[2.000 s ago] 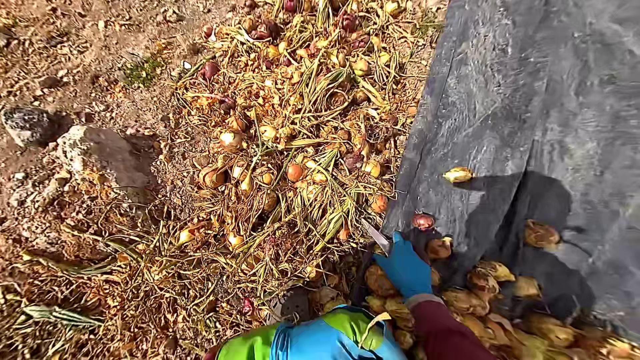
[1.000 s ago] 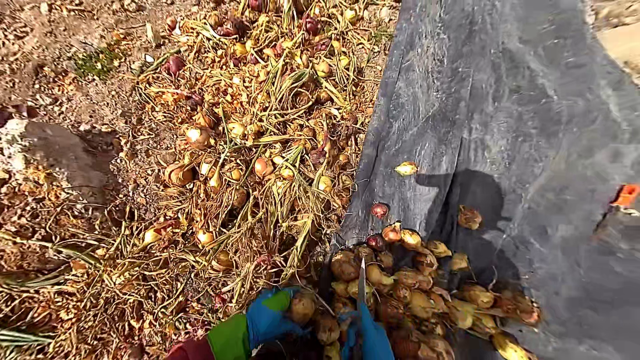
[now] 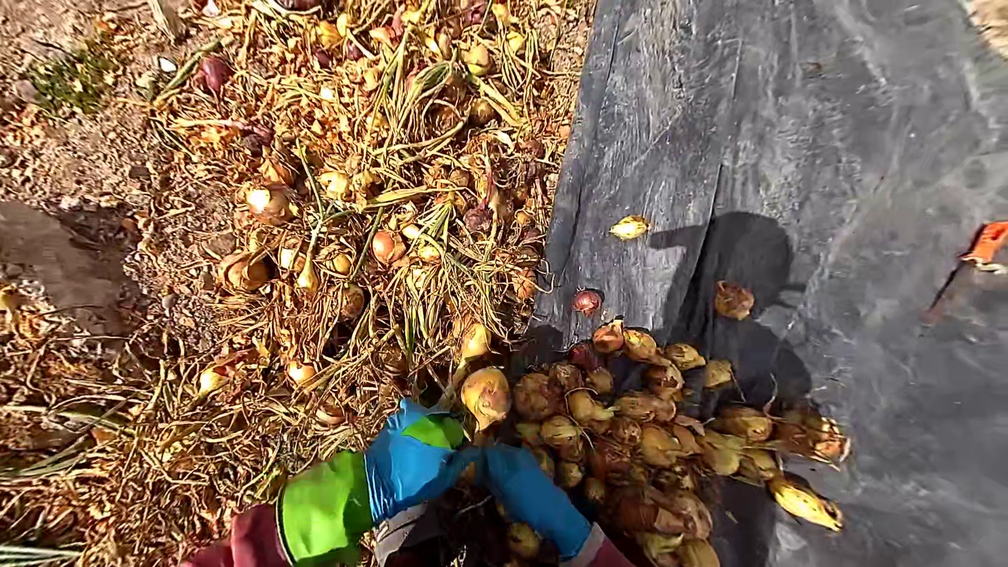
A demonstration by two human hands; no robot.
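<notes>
My left hand (image 3: 417, 457), in a blue glove with a green patch and a green cuff, is closed at the lower middle, with a yellow onion (image 3: 485, 396) at its fingers. The onion's narrow end points down between the hands. Close beside it, my right hand (image 3: 535, 496), also blue-gloved, is bent inward; its fingertips and anything in them are hidden. A second, paler onion (image 3: 475, 342) is just above the first. A heap of onions (image 3: 630, 433) lies to the right of the hands, on the edge of a dark sheet (image 3: 850, 142).
Onions with dry leaves (image 3: 425, 260) cover the ground at left and centre. On the sheet lie a loose yellow onion (image 3: 630, 227), a small red onion (image 3: 587, 302), a brown onion (image 3: 733, 301) and an orange-handled tool (image 3: 986, 242). A stone (image 3: 55, 260) is at far left.
Two seconds ago my right hand held a blade at the sheet's edge; now no blade shows. Both hands have come together. More onions of the heap are in view, as the view has shifted.
</notes>
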